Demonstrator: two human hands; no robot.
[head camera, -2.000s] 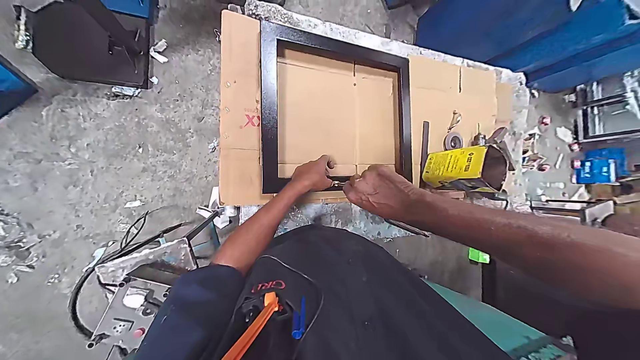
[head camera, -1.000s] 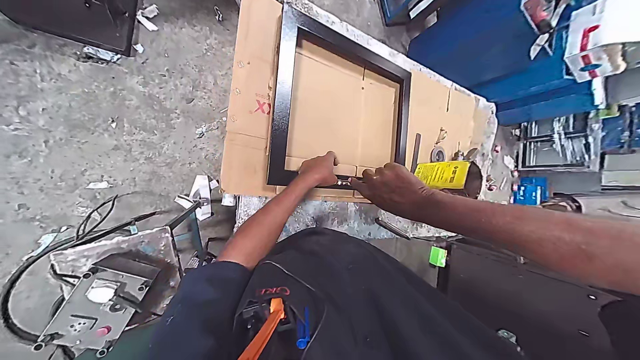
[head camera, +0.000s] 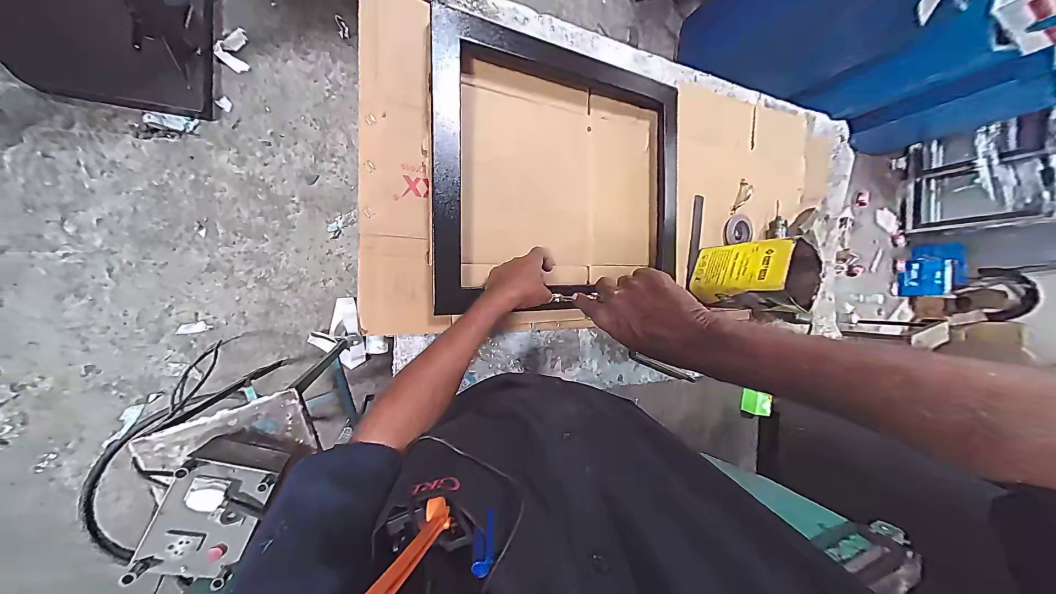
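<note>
A black rectangular frame (head camera: 446, 165) lies on flattened cardboard (head camera: 393, 272) over a worktable. My left hand (head camera: 518, 282) rests on the frame's near bar, its fingers bent at the left end of a small metallic piece (head camera: 563, 298). My right hand (head camera: 648, 309) is closed around the right end of that piece, just above the same bar. The piece's exact kind cannot be made out, and my fingers hide both its ends. Whether the left fingers grip it or only press on it is unclear.
Right of the frame lie a yellow printed container (head camera: 742, 268), a tape roll (head camera: 738, 229) and a dark strip (head camera: 695, 231). Blue covered objects (head camera: 767, 49) stand beyond the table. A metal control box (head camera: 198, 511) with cables is at lower left.
Both hands stay at the frame's near bar, with the right hand still at the small piece. The view has shifted and turned somewhat.
</note>
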